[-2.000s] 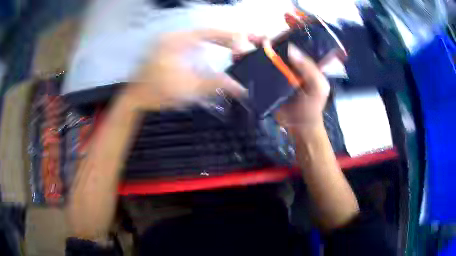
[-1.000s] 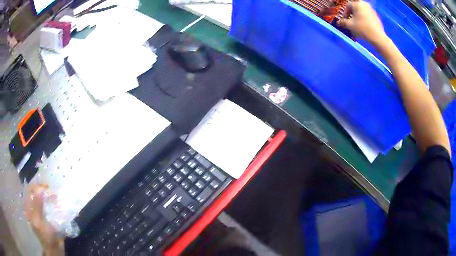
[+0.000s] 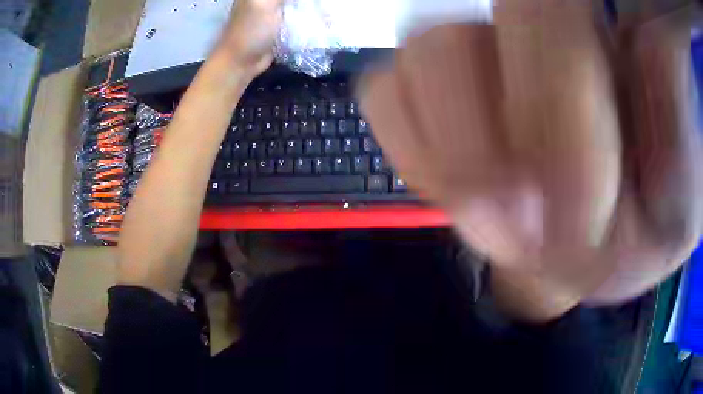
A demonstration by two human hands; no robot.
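My left hand (image 3: 254, 35) is at the top, over the back edge of the keyboard (image 3: 301, 154), closed on a crinkled clear poly bag (image 3: 307, 38). My right hand (image 3: 532, 146) is very large, close to the camera and blurred. Its fingers look bent, and whether it holds anything cannot be told. It hides the right part of the keyboard and much of the bench's right side. No unit shows in either hand.
An open carton (image 3: 54, 154) at the left holds rows of bagged orange-edged units (image 3: 108, 165). The tray's red front edge (image 3: 324, 219) runs below the keyboard. The pale perforated plate (image 3: 181, 31) is at the top. Blue plastic (image 3: 690, 315) shows at the right rim.
The view has swung back left from the blue bin to the keyboard. My right hand has left the bin and come up close to the camera. My left hand still has the clear bag.
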